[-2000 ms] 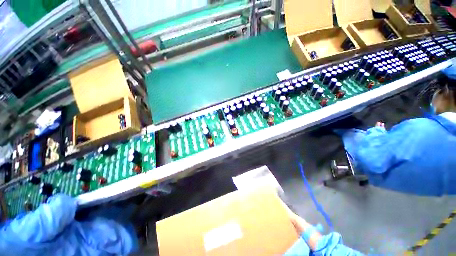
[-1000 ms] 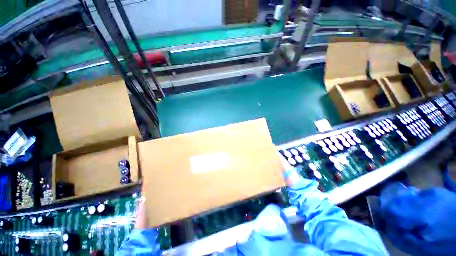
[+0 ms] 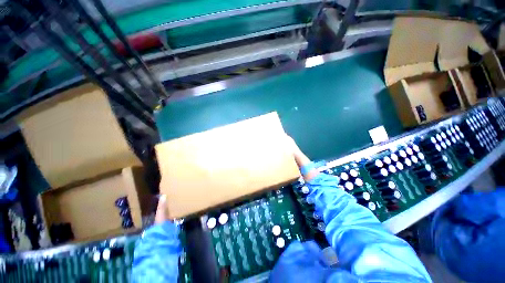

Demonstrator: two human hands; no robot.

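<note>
A closed brown carton is between my hands, over the near edge of the green shelf and the back edge of the circuit boards. My left hand holds the carton's left end. My right hand holds its right end. Most fingers of both hands are hidden by the carton. Whether the carton rests on the shelf cannot be told.
An open carton with a few black capacitors stands at left. More open cartons stand at right. Green boards with capacitors line the conveyor. A metal frame stands behind the shelf. A person's blue sleeve shows at lower right.
The carton came up from below the line, over the boards, and now lies farther back over the shelf edge. Both my hands moved with it. The view shifted.
</note>
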